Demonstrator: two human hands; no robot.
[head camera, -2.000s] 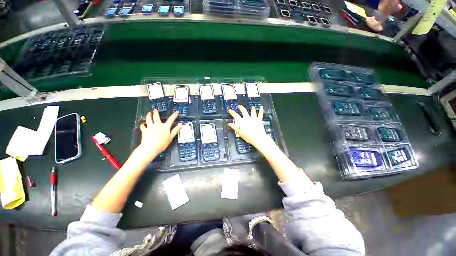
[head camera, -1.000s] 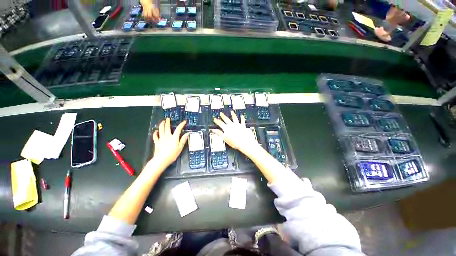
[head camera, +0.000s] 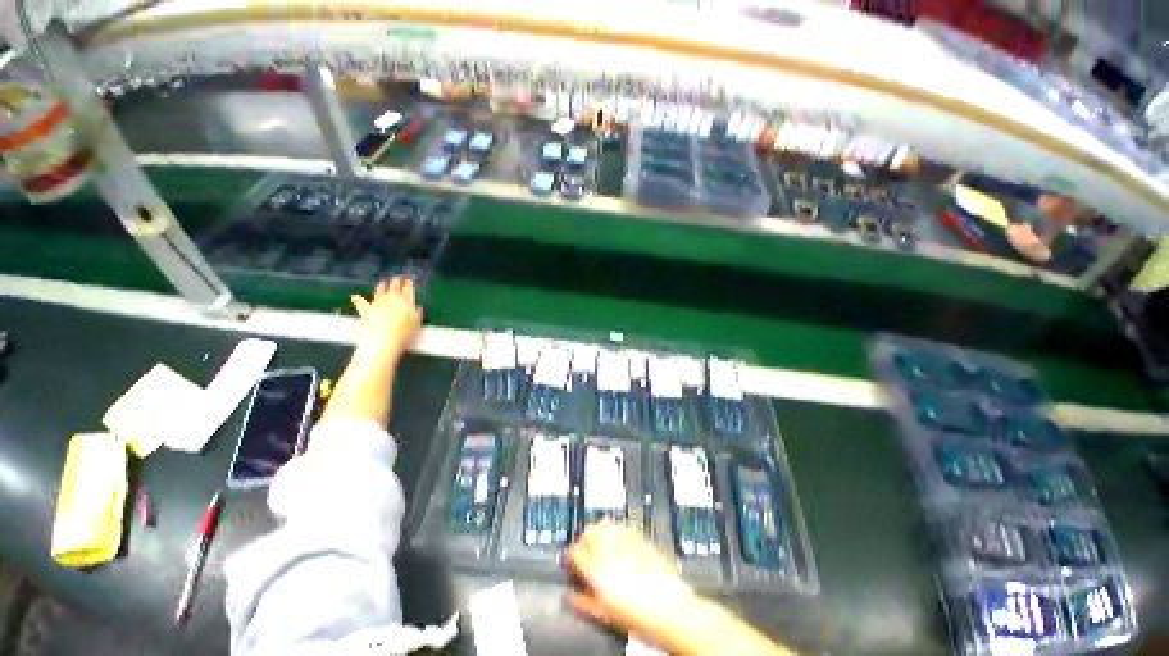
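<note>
A clear blister tray (head camera: 797, 545) of keypad phones lies in front of me, its back edge over the pale rail. The back-row phones and three front-row phones have white screen areas; the front-row end phones (head camera: 759, 513) look dark. My right hand (head camera: 626, 577) is at the tray's front edge, fingers curled by the lower end of the middle front phone (head camera: 605, 477); its grip is hidden. My left hand (head camera: 390, 310) is stretched over the rail at the near right edge of a second tray (head camera: 308, 263) on the green belt, thumb apart, holding nothing visible.
Stacked blister trays (head camera: 955, 493) stand at right. At left lie a smartphone (head camera: 273, 427), pale papers (head camera: 154, 408), a yellow pad (head camera: 90, 500) and a pen (head camera: 199, 557). A white slip (head camera: 497, 622) lies in front of the tray. A person's hand shows across the green belt (head camera: 577, 263).
The view has tilted up. My left hand has left the phone tray and reached forward-left to the belt tray. My right hand has drawn back to the tray's front edge.
</note>
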